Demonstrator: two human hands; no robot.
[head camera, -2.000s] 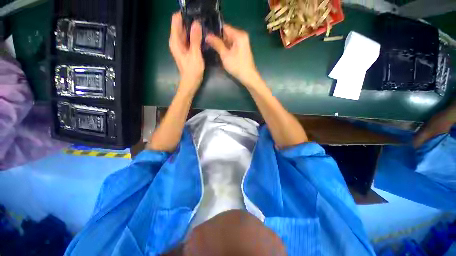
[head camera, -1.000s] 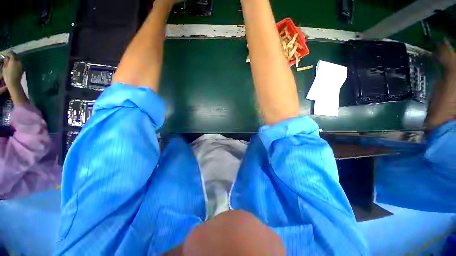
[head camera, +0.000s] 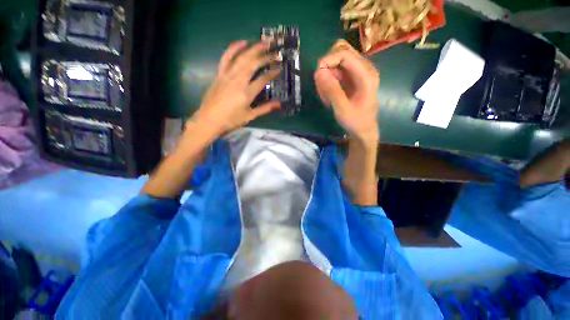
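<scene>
An open black-and-silver phone body (head camera: 289, 75) lies upright in the picture on the green bench before me. My left hand (head camera: 240, 87) is at its left side, with fingers over its left edge and the thumb near its lower end, holding it; these cover part of the body. My right hand (head camera: 350, 87) is just right of the phone body, not touching it. Its fingers are curled with thumb and forefinger close together; whether a small thin piece is between them cannot be told.
A black tray (head camera: 140, 94) at left holds several phone bodies. A red box (head camera: 400, 37) of tan strips stands beyond my right hand. A white sheet (head camera: 451, 81) and a glossy black tray (head camera: 515, 84) lie at right. Another person's arm (head camera: 550, 164) is at the right edge.
A second ago both arms reached far forward, hands mostly out of the picture. Now they are back over the near bench, and a phone body lies between them. The view has shifted.
</scene>
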